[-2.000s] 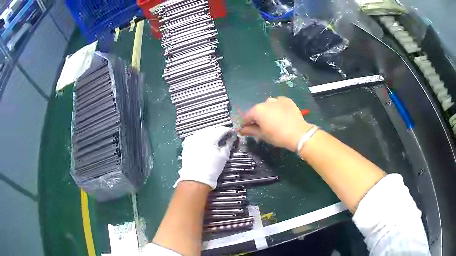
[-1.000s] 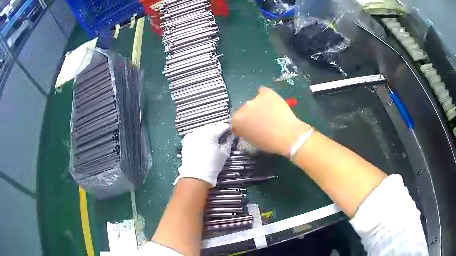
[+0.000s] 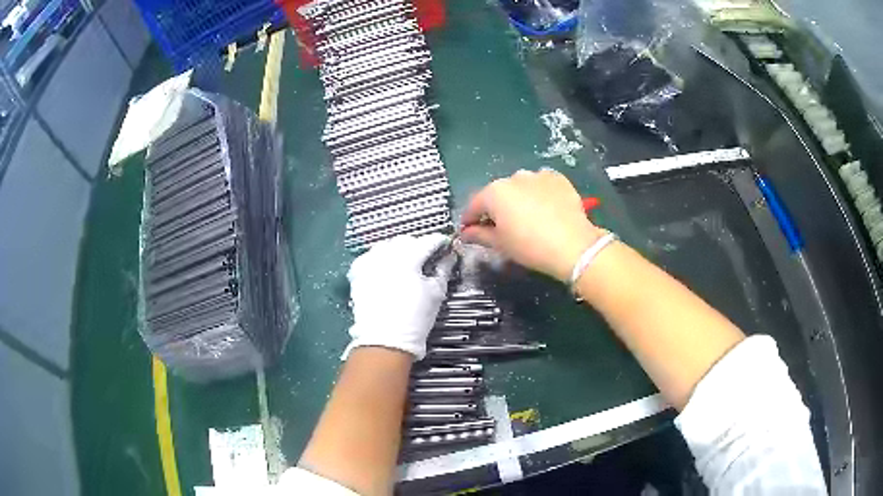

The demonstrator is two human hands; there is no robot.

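A long row of slim silver-grey metal rods (image 3: pixel 387 126) runs from the top centre down to my hands, with more rods (image 3: pixel 445 387) near the bench's front edge. My left hand (image 3: pixel 399 295), in a white glove, is closed on a dark metal rod at the row's near end. My right hand (image 3: pixel 528 218), bare, grips a hand tool; its red end (image 3: pixel 592 204) shows beyond the fist and its tip meets the rod's end at my left fingertips. The tip itself is blurred.
A clear bag packed with dark rods (image 3: pixel 194 232) stands at left beside a paper slip (image 3: pixel 150 116). A red crate (image 3: pixel 426 14) and blue crate (image 3: pixel 208 29) stand behind. A clear bag with dark contents (image 3: pixel 629 82), a blue pen (image 3: pixel 779 213) and the curved conveyor (image 3: pixel 808 107) lie right.
My right hand has turned at the wrist, and its fingers and the red tool end show differently. My left hand stays in nearly the same place, still holding a rod.
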